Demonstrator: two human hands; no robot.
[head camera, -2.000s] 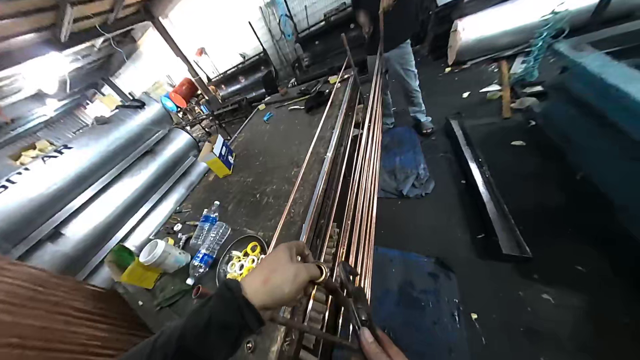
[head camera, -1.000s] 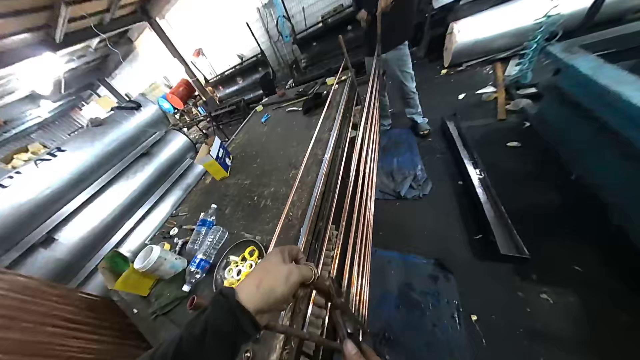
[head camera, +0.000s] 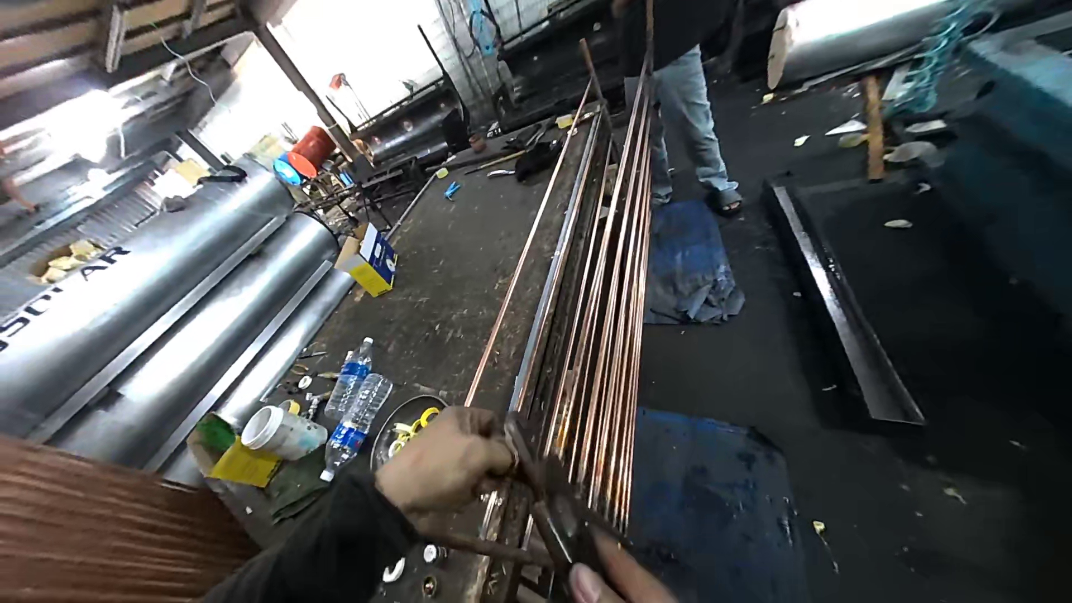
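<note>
My left hand (head camera: 448, 461) is closed at the near end of a thin copper rod (head camera: 523, 260), over the bench edge; what lies inside its fingers is partly hidden. My right hand (head camera: 620, 574), at the bottom edge, grips the handles of a dark metal hand tool (head camera: 544, 494), possibly pliers, whose head is beside my left fingers. Several long copper rods (head camera: 624, 293) run away from me along the right side of the bench, next to a long metal rail (head camera: 557, 260). Below my hands a dark metal bar (head camera: 486, 546) crosses the bench edge.
On the bench (head camera: 452, 251) are plastic bottles (head camera: 360, 419), a white tub (head camera: 283, 432), a round dish (head camera: 402, 419) with yellow rolls and a yellow-blue box (head camera: 371, 261). A person (head camera: 691, 109) stands at the rods' far end. Blue sheets (head camera: 712, 502) and a metal channel (head camera: 837, 310) lie on the floor.
The tool in my right hand has shifted slightly against my left fingers. My left hand stays at about the same spot on the bench edge.
</note>
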